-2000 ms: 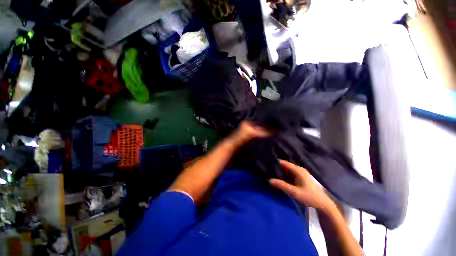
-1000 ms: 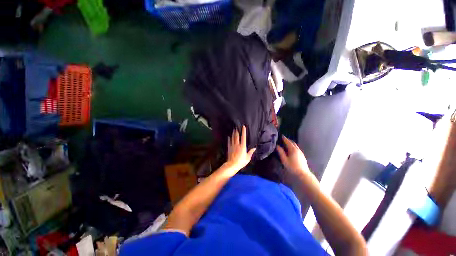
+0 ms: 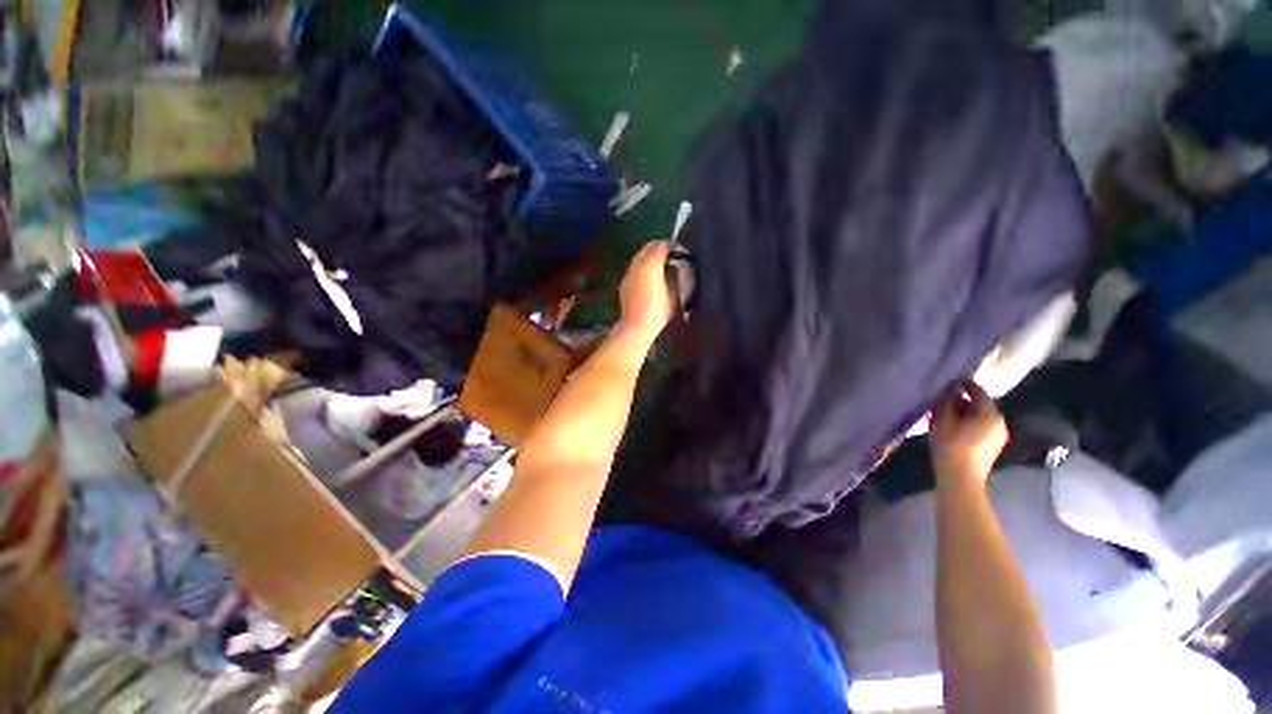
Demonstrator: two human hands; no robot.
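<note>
A large heap of dark garments (image 3: 893,265) lies directly in front of me, draped over a round bin. Part of the bin's white rim (image 3: 1030,349) shows at the heap's right side. My left hand (image 3: 649,290) is at the heap's left edge, its fingertips partly hidden beside a small pale strip. My right hand (image 3: 967,430) is at the lower right edge of the heap, beside the rim, with its fingers curled. The frame is soft, and I cannot tell whether either hand grips the cloth or the bin.
A blue crate (image 3: 509,126) stands at upper left with a black garment pile (image 3: 377,223) beside it. An orange-brown box (image 3: 513,374) is left of my forearm. Cardboard (image 3: 258,502) and scraps lie at lower left. White cloth (image 3: 1088,572) hangs at right.
The view has swung away from the pressing table towards the floor. The dark heap appears larger and closer. My hands have moved apart, from on top of the heap to its two sides.
</note>
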